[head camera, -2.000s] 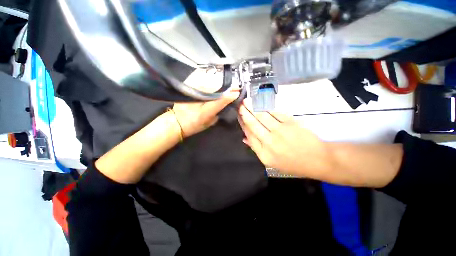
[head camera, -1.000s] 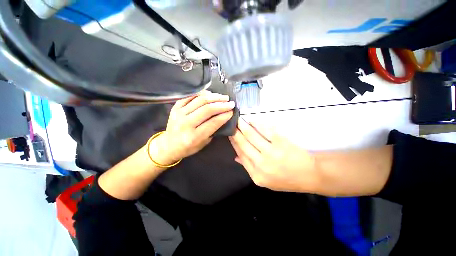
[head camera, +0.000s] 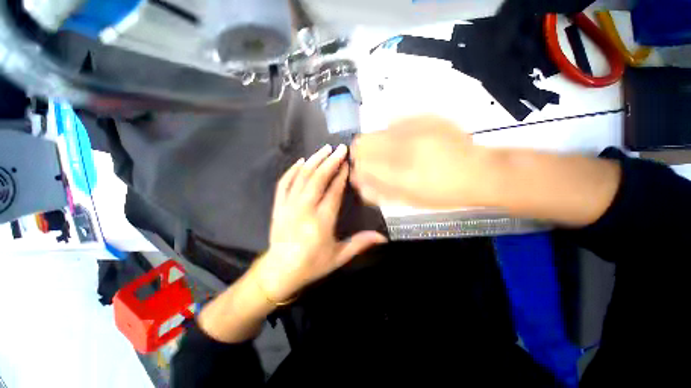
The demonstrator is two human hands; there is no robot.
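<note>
The dark garment piece (head camera: 212, 167) lies under the machine head and hangs toward my lap, with its right edge near the presser foot (head camera: 285, 79). A pale bluish ribbed block (head camera: 342, 112) stands right of the foot. My left hand (head camera: 307, 216) lies flat on the cloth below the foot, thumb spread to the right. My right hand (head camera: 413, 163) is blurred, its curled fingertips at the cloth's right edge, beside my left fingertips. Whether it pinches the cloth is unclear.
Black cloth strips (head camera: 500, 64), red-handled scissors (head camera: 551, 49) and a flat black phone-like object (head camera: 658, 110) lie on the table at right. A ruler-marked edge (head camera: 454, 226) runs along the front. A red stool (head camera: 155, 307) stands at lower left, a grey vented box (head camera: 30, 178) at left.
The view has shifted, showing more of the red stool and ruler edge. My left hand has flattened, with its thumb spread. My right hand has moved up beside the block and blurred.
</note>
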